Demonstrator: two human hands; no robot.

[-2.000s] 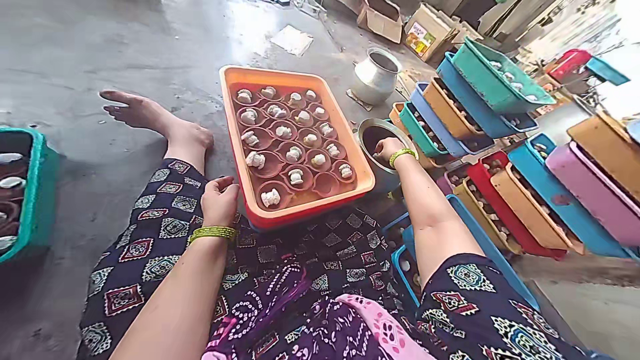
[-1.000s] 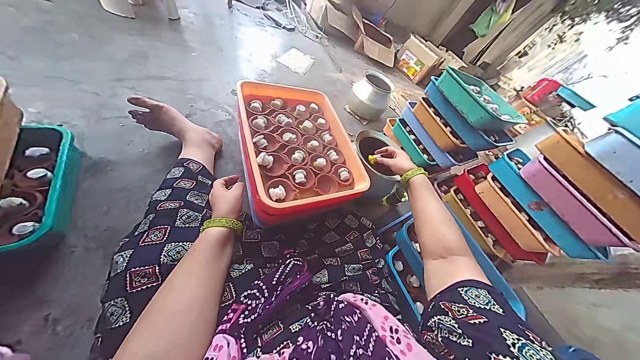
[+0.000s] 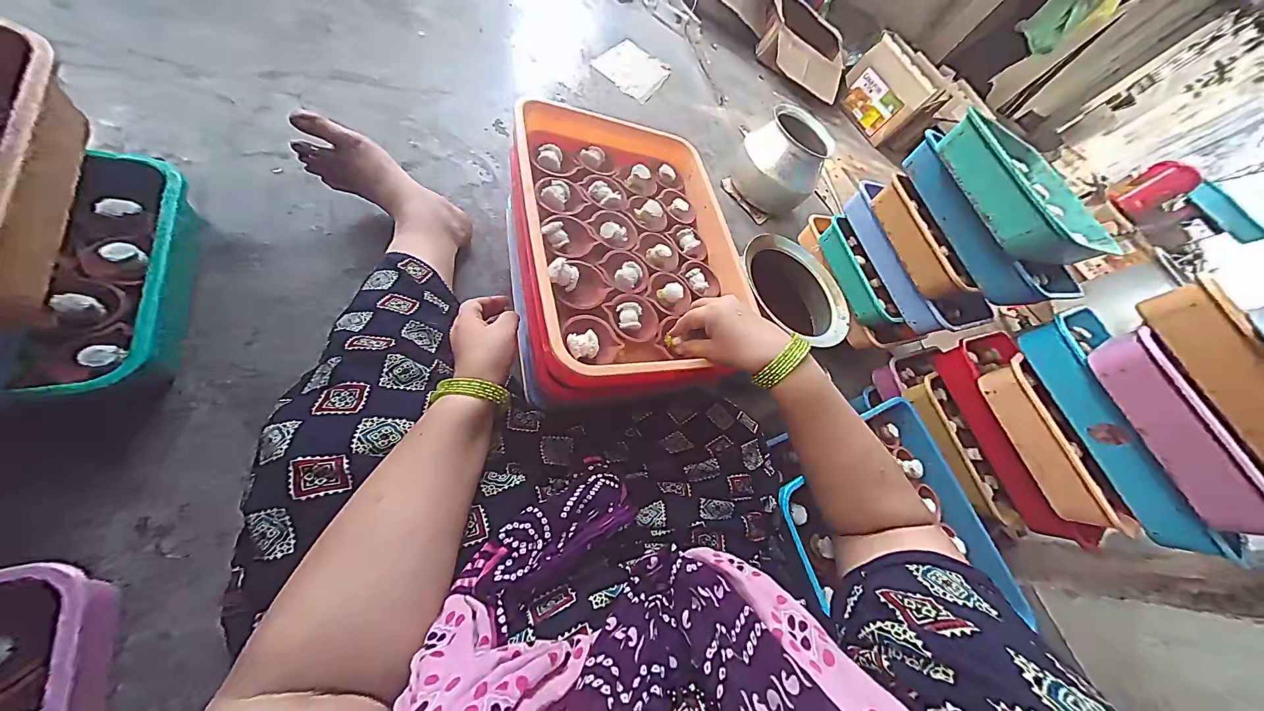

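Observation:
An orange plastic tray [image 3: 617, 117] rests on a red one on my lap, holding rows of small round clay cups, most with a white wad [image 3: 627, 275] in them. My right hand [image 3: 726, 336] reaches over the tray's near right corner, its fingertips pinching a small yellowish piece [image 3: 673, 341] at a cup. My left hand [image 3: 486, 341] is beside the tray's left edge, fingers curled; whether it holds anything cannot be told. A metal pot [image 3: 798, 291] with dark contents stands just right of the tray.
A second metal pot [image 3: 785, 158] stands behind the first. Stacks of coloured trays [image 3: 1027, 188] lean at the right, with a blue tray [image 3: 973, 533] near my right thigh. A green tray [image 3: 163, 286] sits at the left. Cardboard boxes [image 3: 894, 89] lie at the back.
My right hand was at the open pot two seconds ago, then just above its rim with a yellow piece. It is now over the tray's near right corner. My left hand remains beside the tray.

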